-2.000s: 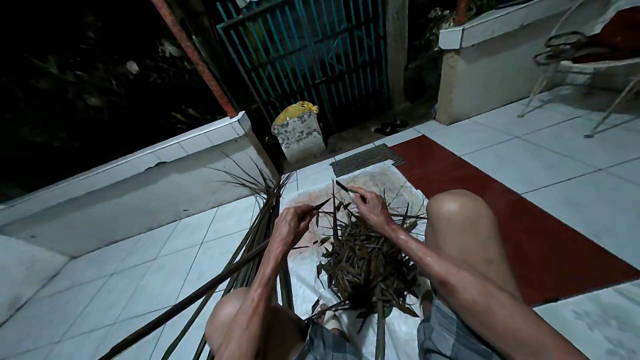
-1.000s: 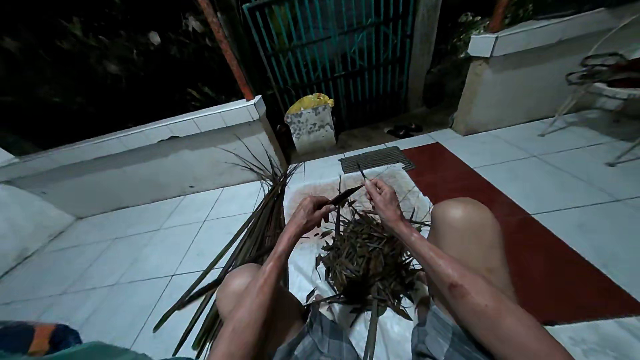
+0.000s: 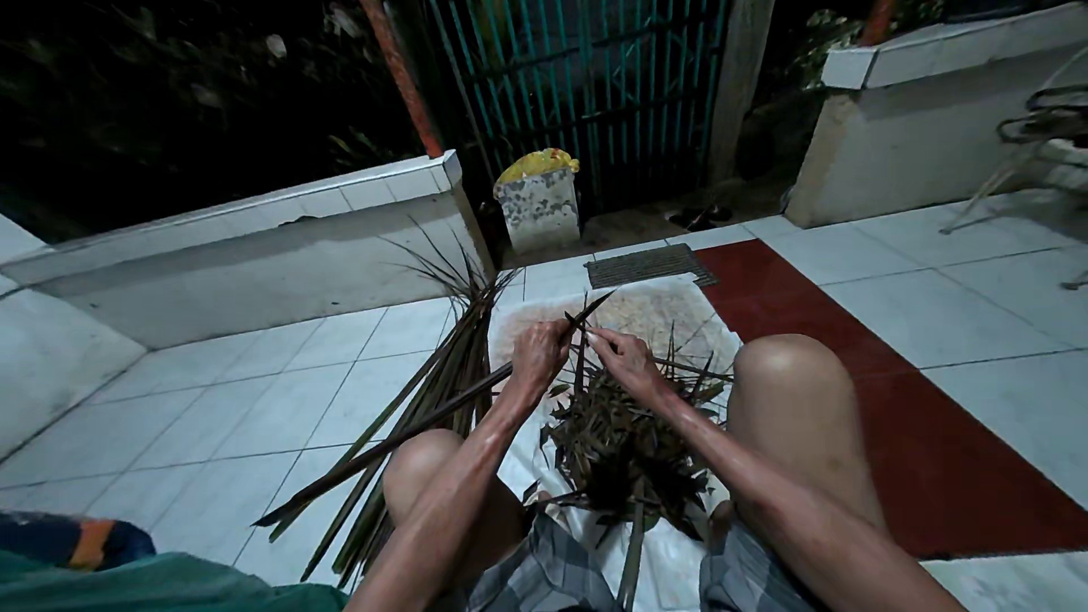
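My left hand [image 3: 541, 353] is closed around a long dark palm leaf [image 3: 425, 422], whose length trails down to the lower left and whose tip pokes out past my fingers. Close on its right, my right hand [image 3: 627, 359] pinches something thin and dark where it crosses the leaf tip; whether that is a blade or a strip I cannot tell. Under my right forearm lies a heap of short cut leaf pieces [image 3: 625, 442] on a stained white sheet [image 3: 671, 314]. Beside my left knee a bundle of long leaves [image 3: 463, 357] rests with its thin ends fanned toward the low wall.
Ahead are a ridged grey mat [image 3: 646, 265], a pale block with a yellow cover [image 3: 540, 208], footwear [image 3: 701, 218] and a green barred gate [image 3: 595, 93]. Low walls [image 3: 280, 246] flank the tiled floor. Green cloth [image 3: 153, 586] lies at the lower left, a metal chair [image 3: 1003, 178] at the far right.
A long leaf now trails from my left hand over my left knee; one second ago none did. My hands remain close together above the sheet.
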